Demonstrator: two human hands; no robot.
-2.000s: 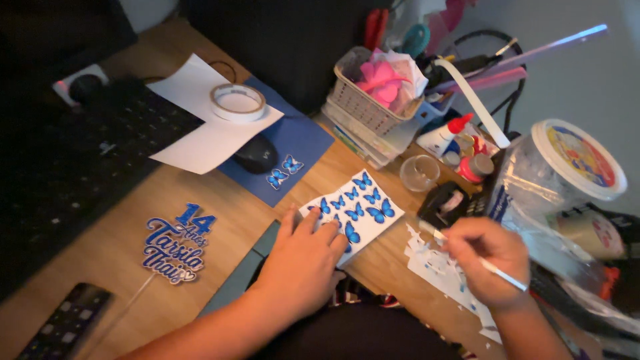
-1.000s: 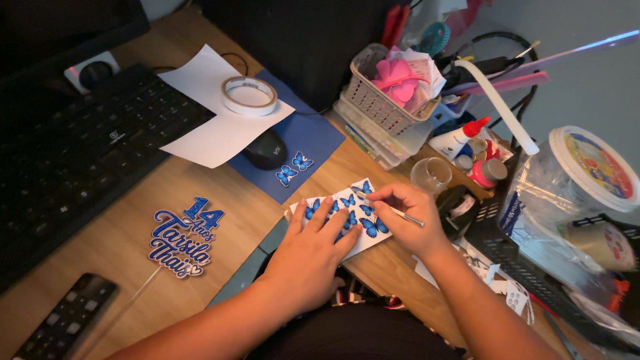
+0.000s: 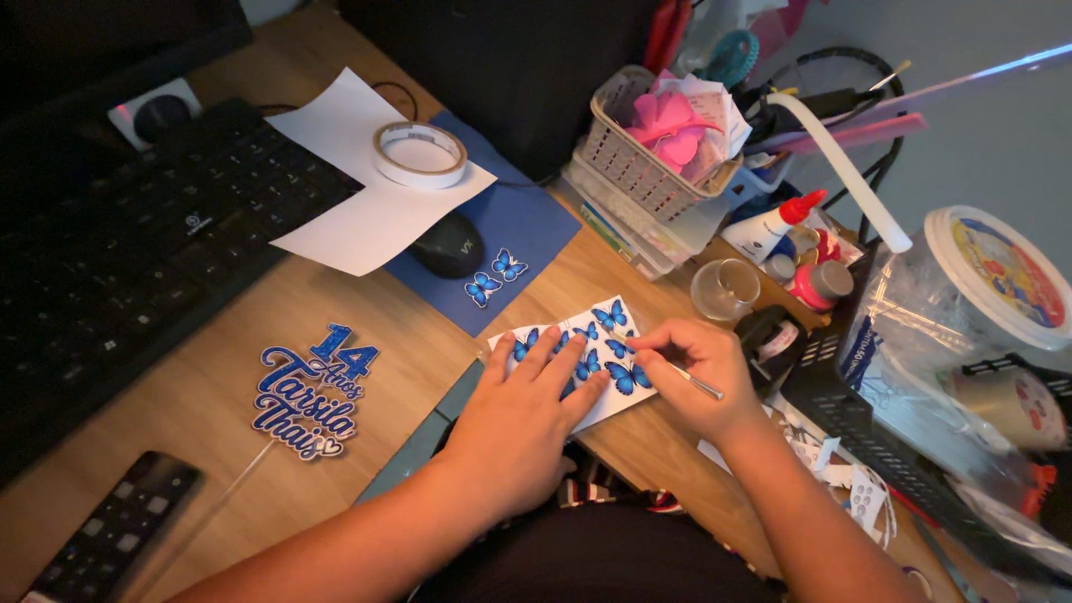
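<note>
A white sheet printed with blue butterflies [image 3: 626, 409] lies at the desk's near edge. My left hand [image 3: 523, 419] rests flat on its left part, fingers spread, hiding some butterflies. In my right hand [image 3: 699, 377] is a thin craft knife [image 3: 697, 383], its tip on the sheet near the upper butterflies; the blade is too small to make out. Two cut-out butterflies [image 3: 483, 289] lie on a blue sheet [image 3: 536, 239] beyond. To the left is a blue glitter cake topper [image 3: 308, 394] bearing writing, on a clear stick.
A tape roll [image 3: 419, 155] sits on white paper [image 3: 352, 226] over a black mouse [image 3: 450, 244]. Left are a keyboard [image 3: 167, 226] and a remote control [image 3: 113, 532]. Right stand a grey basket [image 3: 645, 167], a glass cup [image 3: 725, 289], a glue bottle [image 3: 770, 228], a black crate [image 3: 854, 419] and paper scraps [image 3: 863, 494].
My right hand has moved left with the craft knife, from beside the sheet onto it. My left hand has stayed on the sheet.
</note>
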